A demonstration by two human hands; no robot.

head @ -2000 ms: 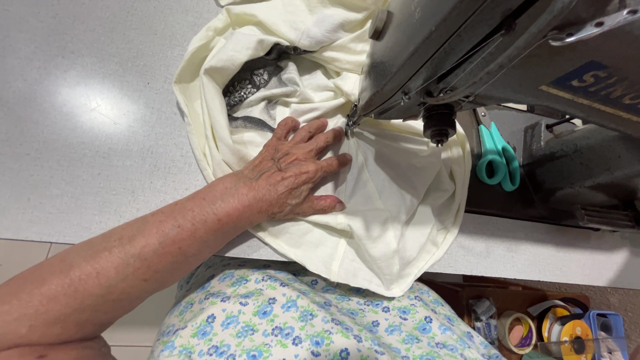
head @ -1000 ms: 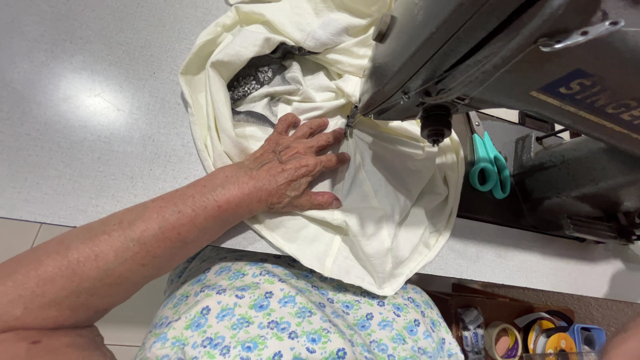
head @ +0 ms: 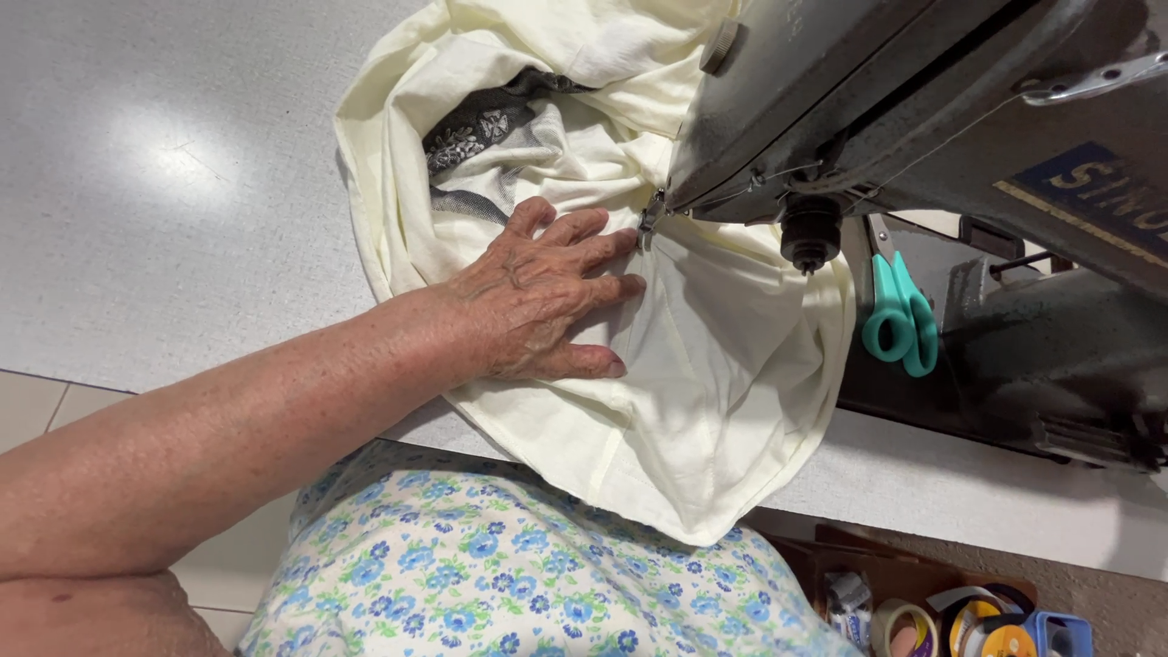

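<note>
Cream fabric (head: 730, 401) with a dark patterned trim (head: 474, 132) lies bunched on the sewing table and under the sewing machine (head: 821, 100). My left hand (head: 547, 297) rests palm down on the cloth with its fingers spread, holding nothing. Its fingertips are just beside the presser foot (head: 650, 219), which sits on the fabric; whether the needle is in the cloth cannot be told. My right hand is out of view.
Scissors with turquoise handles (head: 899, 315) lie on the machine bed, right of the fabric. The grey tabletop (head: 182, 201) extends to the left. Below its front edge, an open drawer (head: 803, 557) holds tape rolls (head: 903, 630) and a blue container (head: 1063, 634).
</note>
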